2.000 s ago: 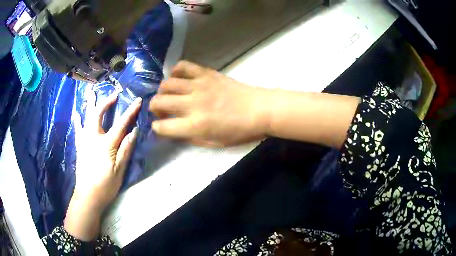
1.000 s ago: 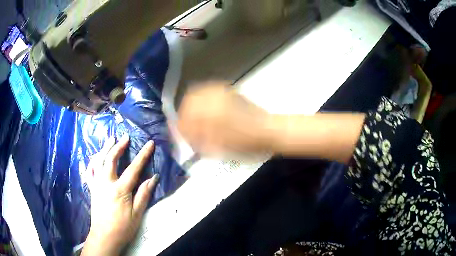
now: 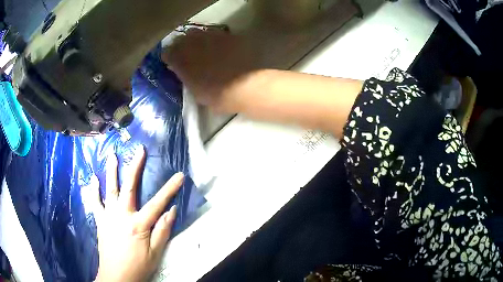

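Shiny navy fabric [image 3: 60,193] lies under the machine head and over the front of the table. A white strip [image 3: 194,137] runs along its right edge. My left hand [image 3: 129,220] lies flat on the fabric in front of the needle area, palm down, fingers spread, holding nothing. My right hand [image 3: 204,66] is dark and blurred at the fabric's far right edge, right of the machine head [image 3: 83,71]; whether its fingers grip the fabric cannot be told. A knurled knob [image 3: 122,115] sits at the head's side; the needle is lost in glare.
Small snips [image 3: 208,26] lie on the machine bed [image 3: 309,33] just beyond my right hand. A turquoise oval object [image 3: 15,124] is at the left edge. The white tabletop [image 3: 276,160] runs diagonally. A wooden-edged bin [image 3: 469,102] is at right.
My right hand has moved away from me, up along the white-edged side of the fabric. My left hand has shifted slightly lower in the picture, its fingers spread wider.
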